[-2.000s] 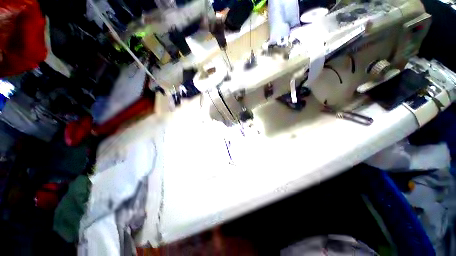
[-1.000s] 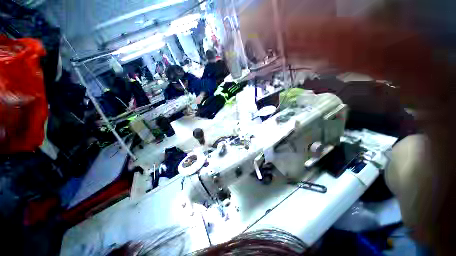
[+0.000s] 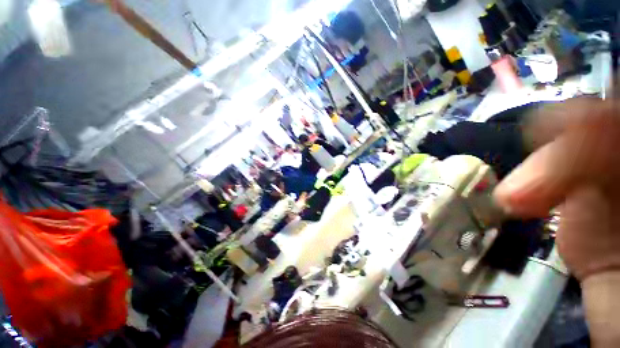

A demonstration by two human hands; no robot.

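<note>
The cream sewing machine (image 3: 445, 197) stands right of centre, tilted in the view. My right hand (image 3: 578, 177) is large, blurred and close to the camera at the right edge, partly cut off. Its fingers point left and overlap the machine's right end in the view; whether it holds anything cannot be told. The thread snips (image 3: 486, 301) lie on the machine bed. Black scissor handles (image 3: 408, 296) show against the machine's front. The needle area is hidden or out of frame. My left hand is not in view.
A red plastic bag (image 3: 64, 272) hangs at the left. Dark reddish hair (image 3: 319, 332) covers the bottom middle. A black pad (image 3: 510, 248) lies by the handwheel (image 3: 467, 239). Behind are people, more work tables and bright strip lights.
The view has swung upward, showing more ceiling and workshop. My right hand came in at the right, first as a large blur, now lower with its fingers visible. The snips still lie on the bed.
</note>
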